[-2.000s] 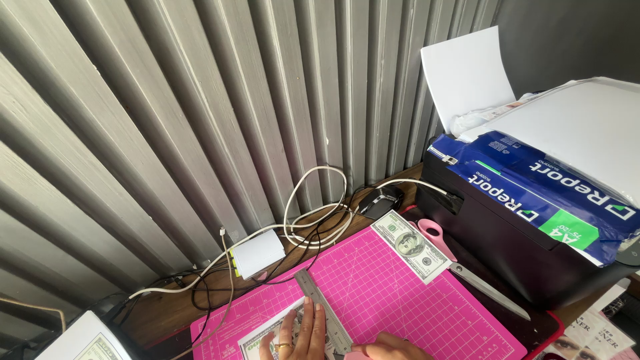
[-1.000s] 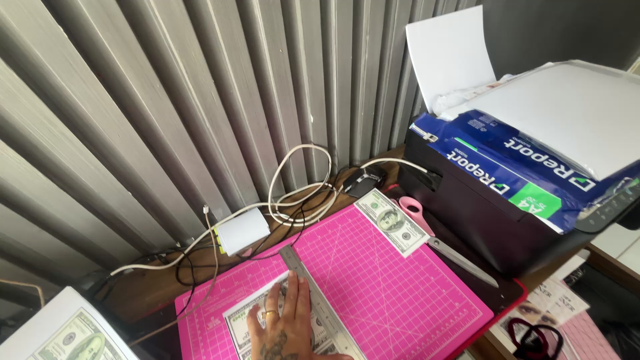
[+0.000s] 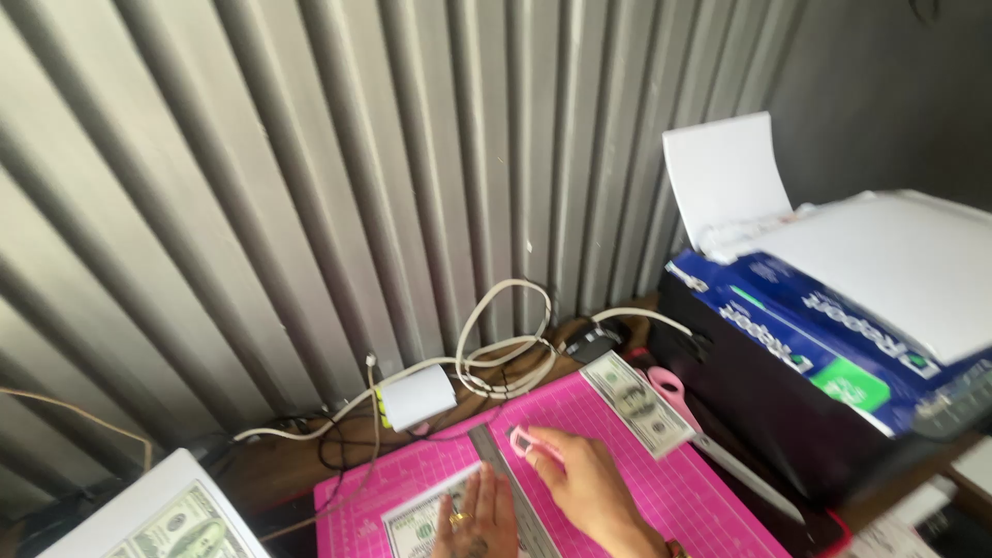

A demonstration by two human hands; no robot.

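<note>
My left hand [image 3: 479, 515], with a gold-coloured ring, lies flat on a sheet printed with banknote images [image 3: 418, 518] and at the edge of a metal ruler [image 3: 511, 484]. Both lie on a pink cutting mat [image 3: 353, 496]. Just right of the ruler's far end, my right hand [image 3: 577, 484] holds a small pink cutter [image 3: 521, 442]; its tip is blurred. A cut-out banknote print [image 3: 637, 404] lies on the mat's upper right corner, beside pink-handled scissors [image 3: 744, 469].
A black printer [image 3: 744, 403] with a blue paper wrapper [image 3: 783, 333] on it stands at right. White cables [image 3: 465, 372], a small white box [image 3: 418, 397] and a computer mouse [image 3: 593, 341] lie by the corrugated metal wall [image 3: 387, 194]. More printed sheets [image 3: 182, 496] are at lower left.
My right hand, out of view one second ago, is back in view with the pink cutter near the ruler's far end. My left hand stays pressed on the printed sheet.
</note>
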